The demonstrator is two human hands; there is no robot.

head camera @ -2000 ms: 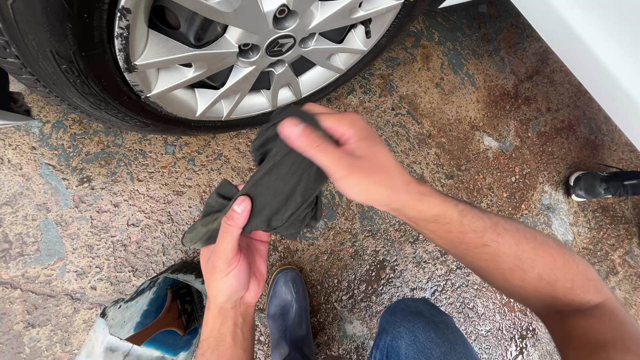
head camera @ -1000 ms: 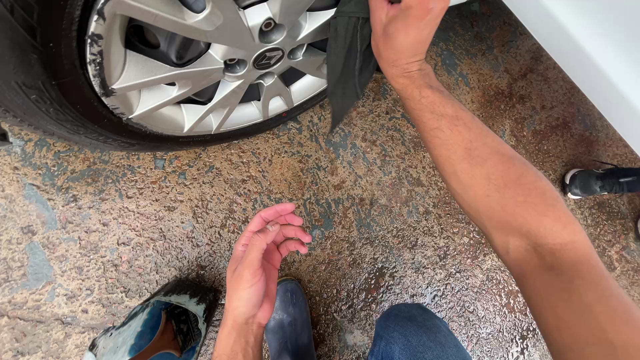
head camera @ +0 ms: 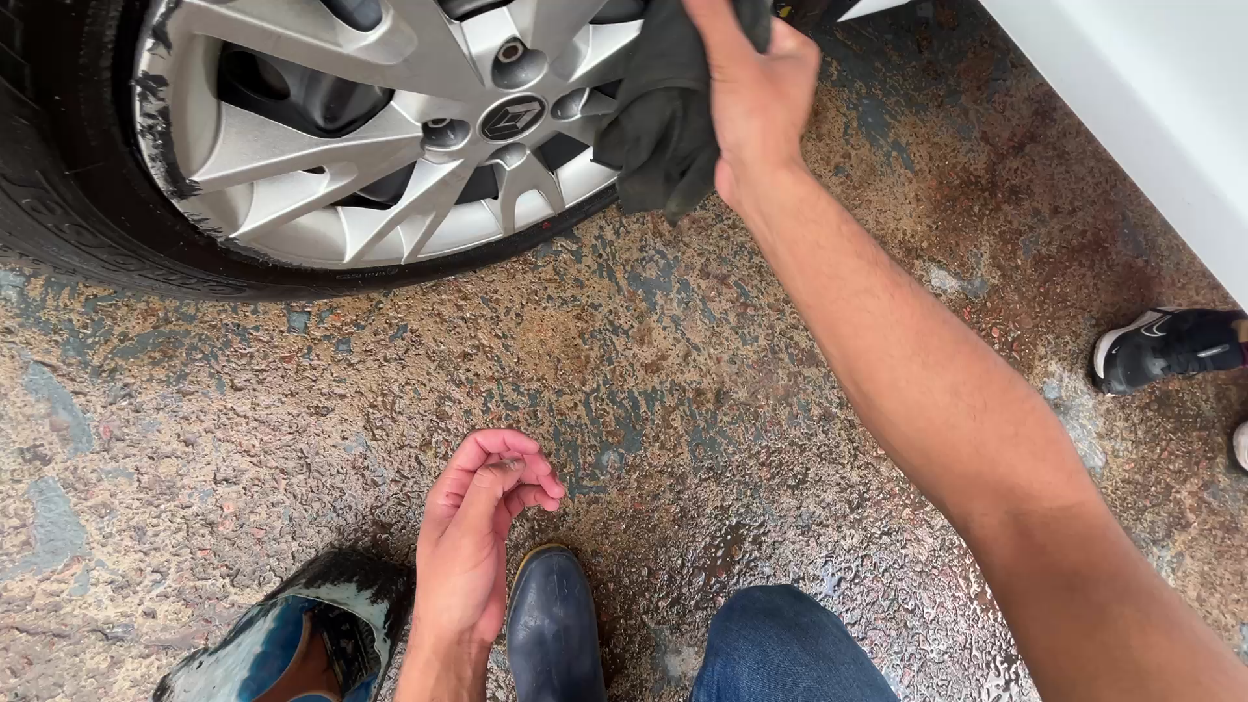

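At the top, my right hand [head camera: 760,107] grips a dark cloth [head camera: 668,136], which lies against the right edge of a silver multi-spoke wheel cover [head camera: 390,146]. Part of the cloth hangs down over the tire's lower edge. A black tire [head camera: 78,214] surrounds the wheel cover, whose left rim is scuffed. My left hand [head camera: 478,536] is held low over the wet floor, its fingers loosely curled and apart, with nothing in it.
White car bodywork [head camera: 1131,97] slopes across the upper right. Below it, at the right edge, is another person's black shoe [head camera: 1160,351]. A dark blue boot [head camera: 556,624], a jeans-clad knee [head camera: 785,648] and an open-topped container [head camera: 283,634] are at the bottom. The rough floor [head camera: 634,390] is wet.
Two seconds ago both my hands held the cloth below the wheel. My left hand has let go; my right hand has carried the cloth up to the wheel's right side.
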